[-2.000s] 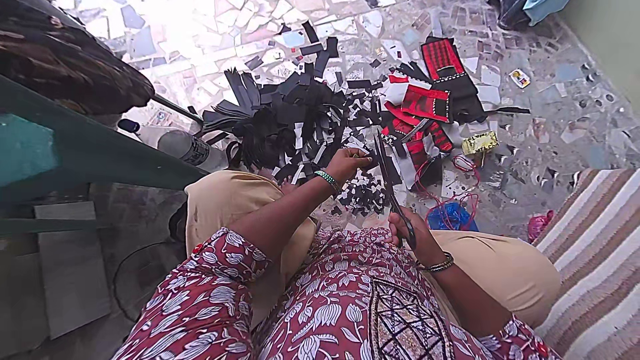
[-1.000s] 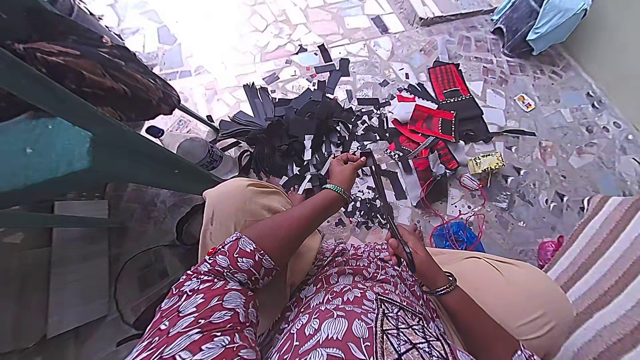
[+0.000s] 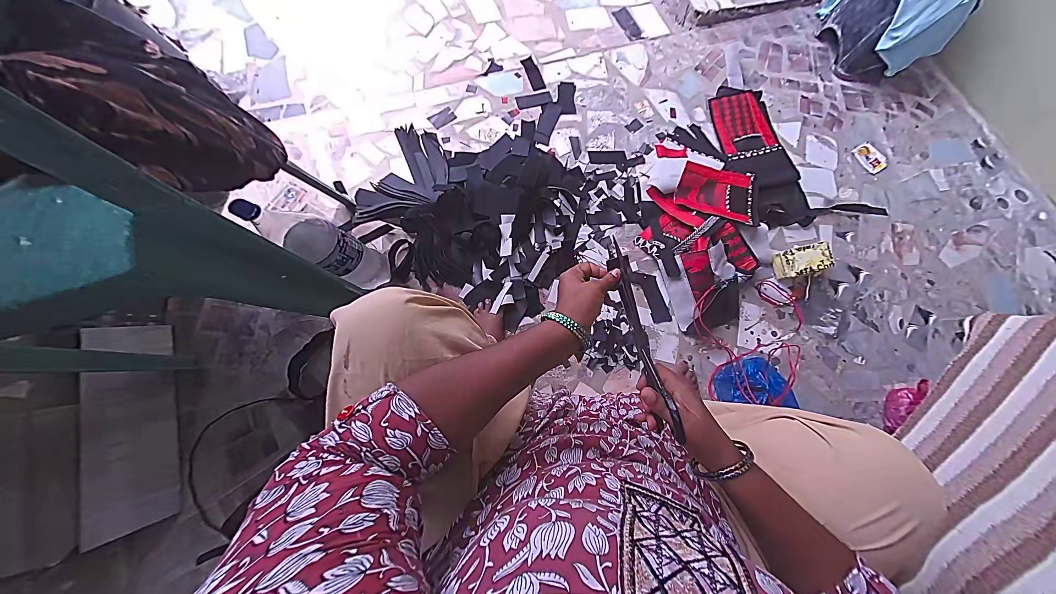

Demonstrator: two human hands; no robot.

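Note:
My right hand [image 3: 678, 403] grips the handles of long dark scissors [image 3: 634, 318], whose blades point up and away from me. Beside the blade tips, my left hand [image 3: 587, 289] pinches a small dark piece between thumb and fingers; the piece is mostly hidden. Just beyond my hands a heap of black fabric strips [image 3: 503, 181] lies on the floor. Small black and white cut scraps [image 3: 609, 342] are scattered below and around the scissors. Red and black patterned fabric pieces [image 3: 716, 191] with beaded trim lie to the right of the heap.
A plastic bottle [image 3: 326, 247] lies beside a green frame [image 3: 206, 247] at left. To the right are red cord [image 3: 780, 301], a yellow packet [image 3: 803, 261], a blue plastic bag [image 3: 752, 381], a pink bag [image 3: 905, 404] and a striped cloth [image 3: 990, 462]. Blue cloth [image 3: 924, 33] lies at the upper right.
Both hands stay close together near the scissors, the left beside the blades and the right on the handles. The view has shifted slightly.

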